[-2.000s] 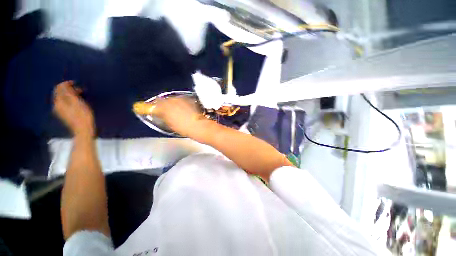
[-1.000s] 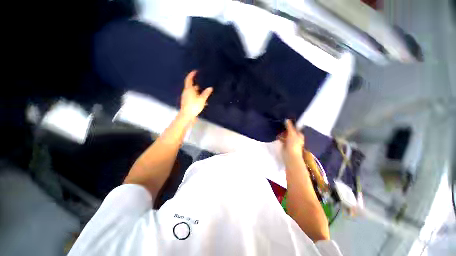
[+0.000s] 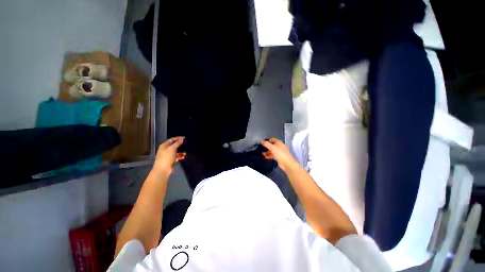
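Observation:
A dark garment (image 3: 212, 101) lies over a surface straight in front of me, with its near edge hanging towards my lap. My left hand (image 3: 171, 153) is at its left near corner, fingers closed on the dark cloth. My right hand (image 3: 275, 151) is at its right near edge, thumb and fingers closed on the cloth. The cloth between my hands is black, and its folds are hard to make out.
The navy padded board (image 3: 399, 143) lies to the right on a white cover (image 3: 337, 159), with a dark pile (image 3: 356, 32) at its far end. At left are a cardboard box (image 3: 130, 117), pale shoes (image 3: 90, 87), a teal bag (image 3: 72, 112) and a red crate (image 3: 93, 244).
My view has turned left, away from the padded board, which now shows at the right. Both hands have moved from the board to the dark garment. The iron is out of view.

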